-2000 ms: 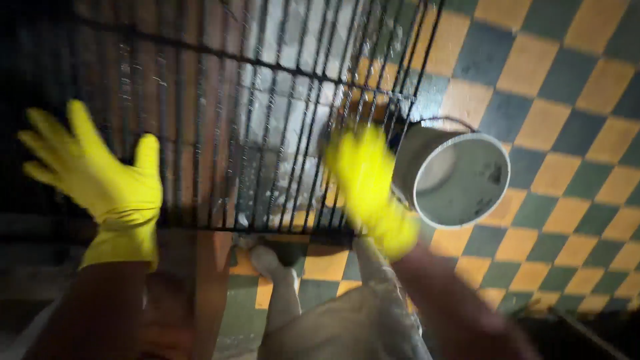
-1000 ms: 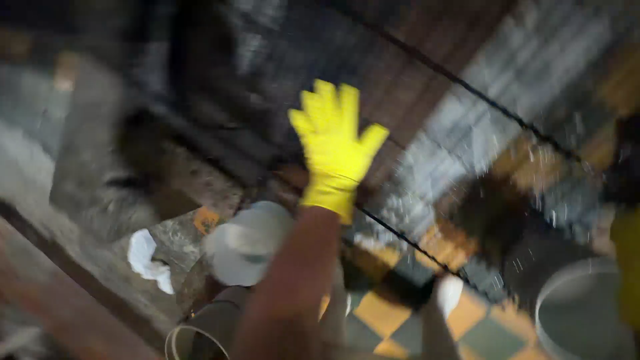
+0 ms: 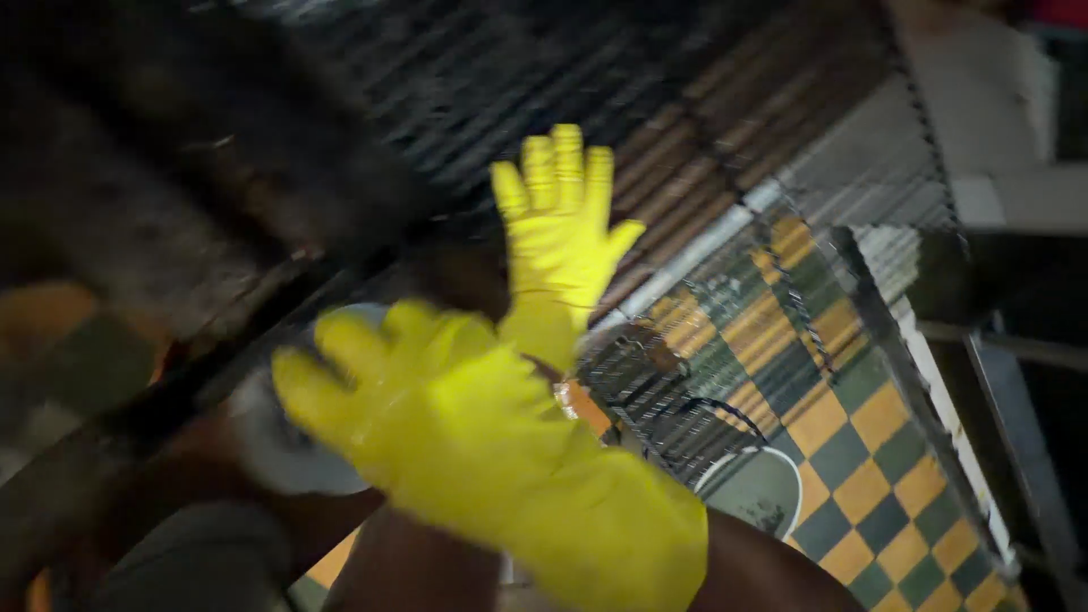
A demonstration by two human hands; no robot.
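My left hand (image 3: 561, 229), in a yellow rubber glove, is spread flat with its fingers apart at a dark, wet metal grille (image 3: 722, 110). Closer to the camera, my right hand (image 3: 442, 391), also gloved in yellow, reaches in from the lower right across my left wrist. Its fingers point left and are spread, with nothing visible in them; its palm side is hidden. Below those fingers is a pale round container (image 3: 297, 438), partly covered and blurred. Water drops or streaks show over the grille's bars.
A grey bucket (image 3: 752, 493) with a white rim and dark handle stands at the lower right, partly behind the grille. Beneath are orange and dark green checkered floor tiles (image 3: 858, 425). A dark beam or ledge (image 3: 255, 314) runs diagonally at the left.
My right hand, beside the bucket two seconds ago and at the right edge one second ago, now crosses in front of my left wrist. The view has turned strongly.
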